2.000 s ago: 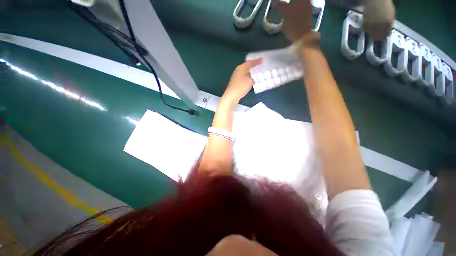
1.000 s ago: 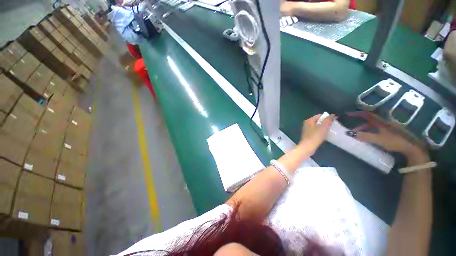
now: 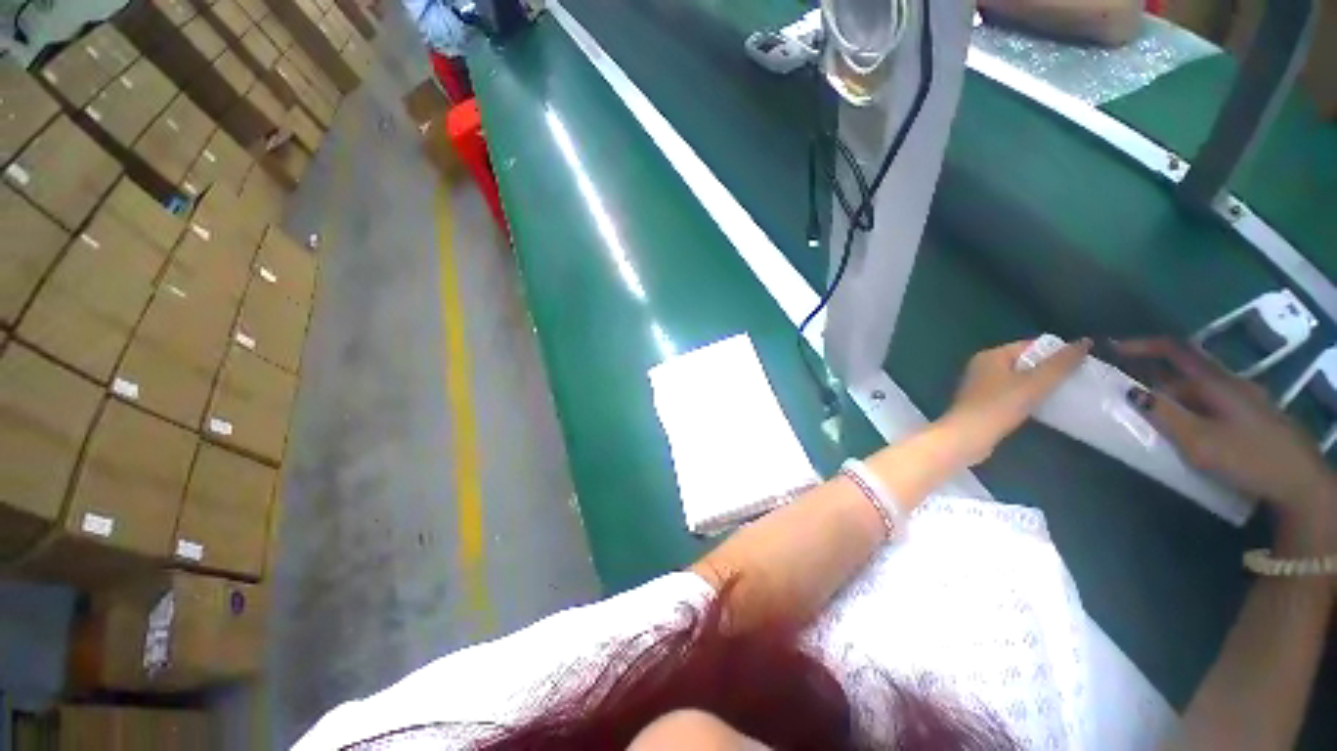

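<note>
A white backing sheet (image 3: 1122, 426), bent into a long curl, lies over the dark green belt. My left hand (image 3: 1012, 393) holds its near left end between thumb and fingers. My right hand (image 3: 1239, 440) is over the sheet's right part, fingers spread and bent; whether it grips the sheet or an adhesive dot cannot be told. A white-grey plastic unit (image 3: 1258, 335) stands on the belt beyond my right hand, and part of another (image 3: 1320, 396) shows at the right edge.
A stack of white sheets (image 3: 733, 433) lies on the green worktop left of my left forearm. Large white sheets (image 3: 968, 616) lie near my lap. A grey post (image 3: 880, 220) with a hanging black cable rises beyond. Cartons (image 3: 161, 367) stand across the aisle. Another person's arm shows at the top.
The view has swung left, so belt, post and hands sit further right in the picture. Both hands stay at the curled sheet. Fewer plastic units show now.
</note>
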